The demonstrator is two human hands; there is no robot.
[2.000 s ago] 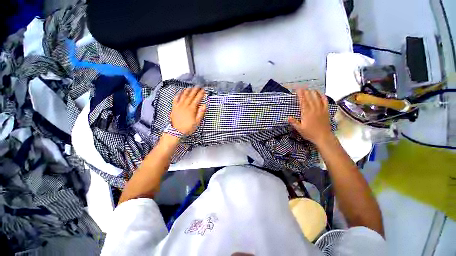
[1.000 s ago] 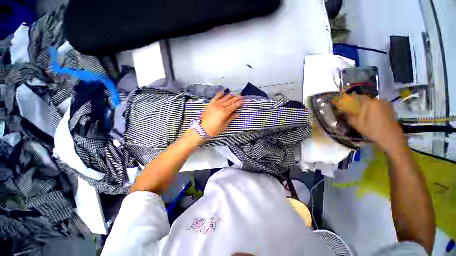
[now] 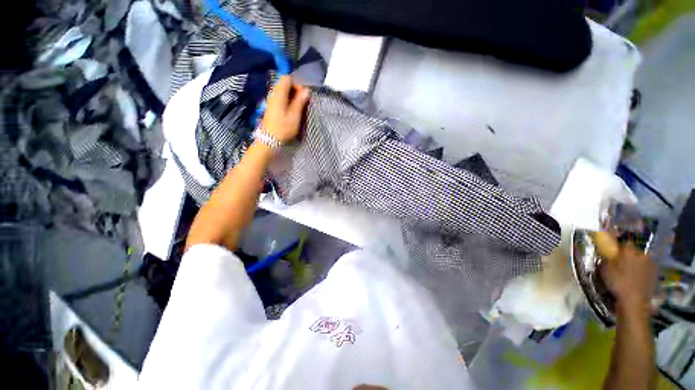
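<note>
The black-and-white checked garment piece [image 3: 438, 190] lies over the board in front of me, slanting down to the right, with folds at its left part. My left hand [image 3: 285, 114] grips the garment's upper left end. My right hand [image 3: 626, 276] is closed on the handle of the steam iron [image 3: 587, 266] at the right, beside the crumpled press cloth [image 3: 537, 301]. The iron is blurred and away from the garment. The sleeve board is hidden under the cloth.
The large black pressing board [image 3: 457, 30] is at the far side of the white table [image 3: 488, 114]. A garment pile [image 3: 91, 145] fills the left, with a blue strip [image 3: 255, 34] near my left hand. A yellow-green sheet [image 3: 579, 358] is at lower right.
The view has turned, so the garment now slants. My left hand has moved from the garment's middle to its left end and taken hold, bunching the cloth. My right hand still holds the iron.
</note>
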